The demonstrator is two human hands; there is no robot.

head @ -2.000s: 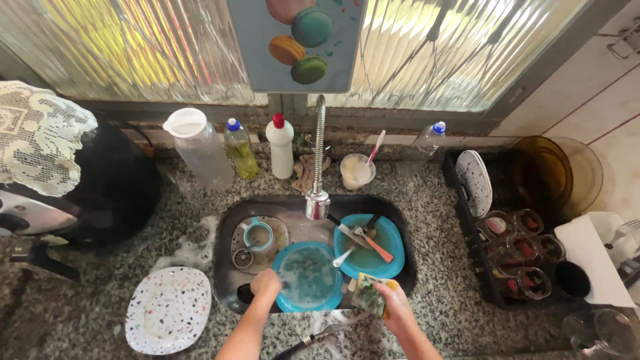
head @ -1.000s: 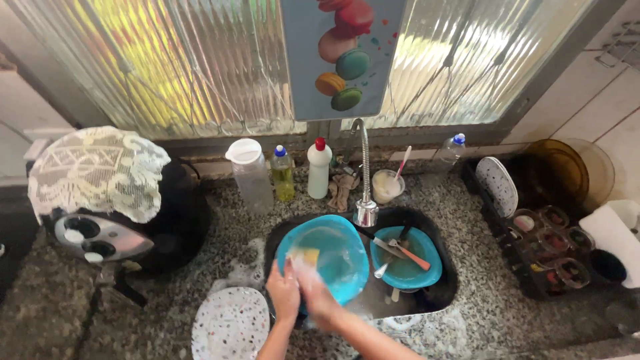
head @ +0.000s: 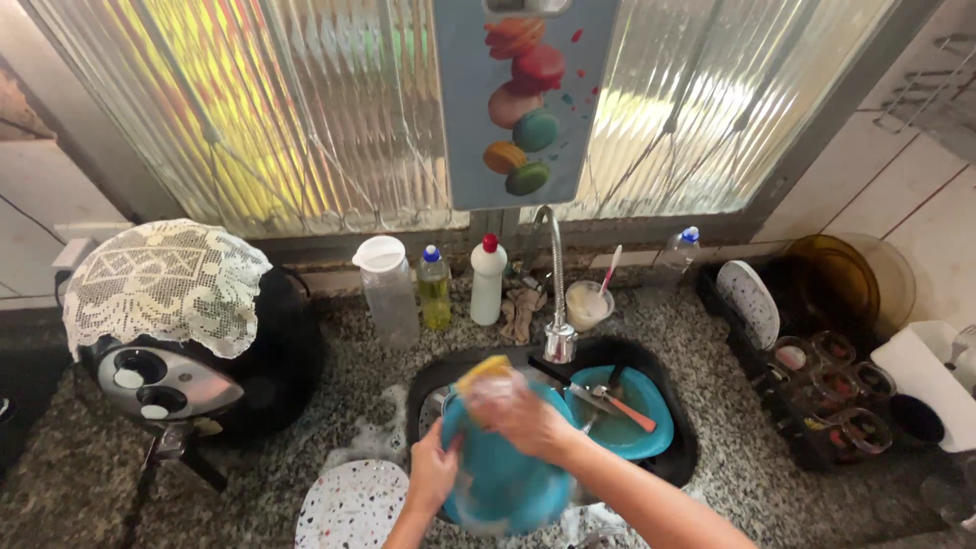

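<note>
A blue plastic bowl [head: 507, 473] is tilted over the left part of the black sink [head: 690, 427]. My left hand [head: 433, 469] grips its left rim. Blurred by motion, my right hand [head: 526, 419] presses a yellow sponge [head: 482, 374] to the bowl's upper left rim. To the right, a second blue bowl [head: 662, 408] in the sink holds cloudy water, a knife and an orange-handled utensil [head: 634, 414]. Above the sink hangs the spring-neck faucet [head: 560, 339]. A speckled plate [head: 351, 507] lies on the counter at the left, near suds.
Behind the sink stand a lidded pitcher [head: 387, 293], a yellow-green soap bottle [head: 435, 290], a white bottle with red cap [head: 488, 282], a cloth [head: 523, 313] and a cup [head: 589, 305]. An air fryer [head: 282, 381] is at left; a black dish rack [head: 801, 446] with jars is at right.
Two seconds ago the bowl sat in the sink and my hands were apart. Now it is raised and tilted in my left hand, with the sponge against it. The view has shifted.
</note>
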